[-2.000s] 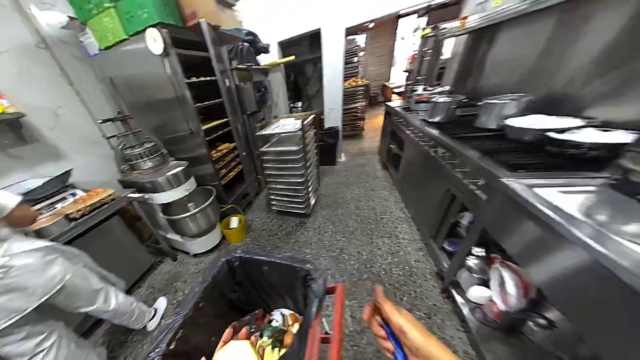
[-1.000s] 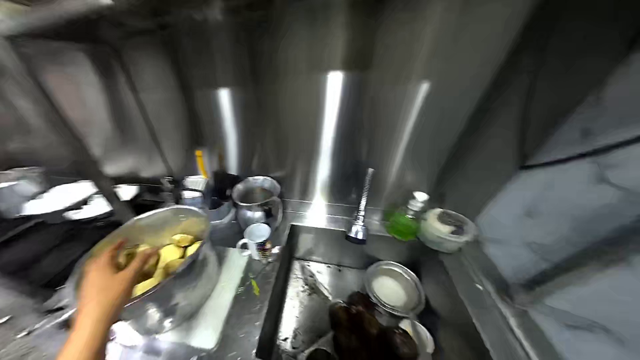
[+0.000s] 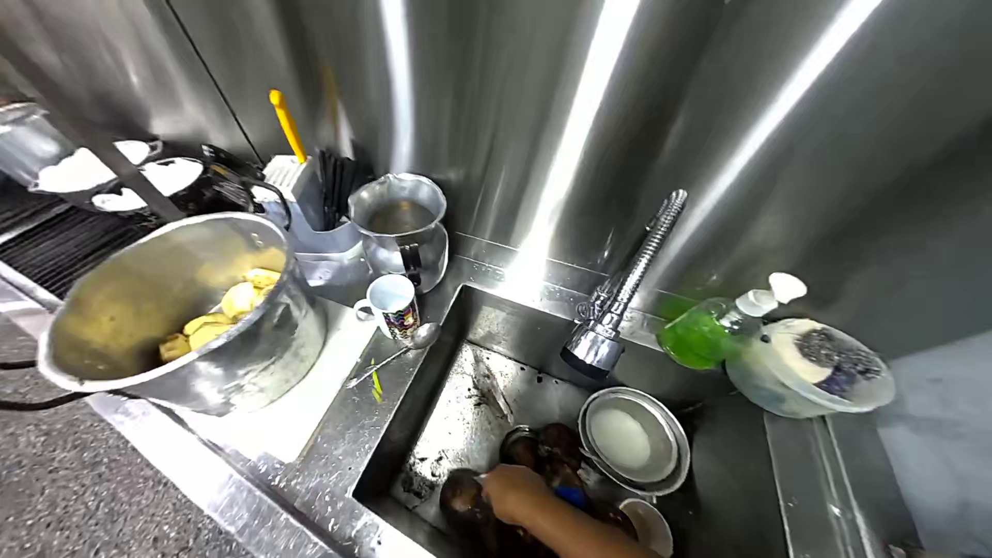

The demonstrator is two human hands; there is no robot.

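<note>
My right hand (image 3: pixel 518 494) reaches down into a steel sink (image 3: pixel 531 380). Its fingers are curled beside a dark, round, shiny item (image 3: pixel 463 496); a small pale part shows at the fingertips, and the grip is unclear. Under and around the forearm lie more dark brown items and a blue object (image 3: pixel 571 496), partly hidden. Right of them sit nested metal bowls (image 3: pixel 632 442) with whitish liquid, and a white cup (image 3: pixel 647 527). My left hand is out of view. A large aluminium pot (image 3: pixel 256 353) holding peeled yellow pieces (image 3: pixel 232 302) stands left, on a white board (image 3: pixel 322 387).
A patterned mug (image 3: pixel 394 306), a spoon (image 3: pixel 422 335) and a metal jug (image 3: pixel 399 225) stand left of the sink. Behind are a flexible faucet (image 3: pixel 620 302), a green soap bottle (image 3: pixel 701 333) and a plastic tub (image 3: pixel 814 372). A knife holder (image 3: pixel 310 194) is by the wall.
My left hand, over the yellow pieces in the pot one second ago, has left the view. My right hand has come into the sink. The view has swung from the kitchen aisle to the sink.
</note>
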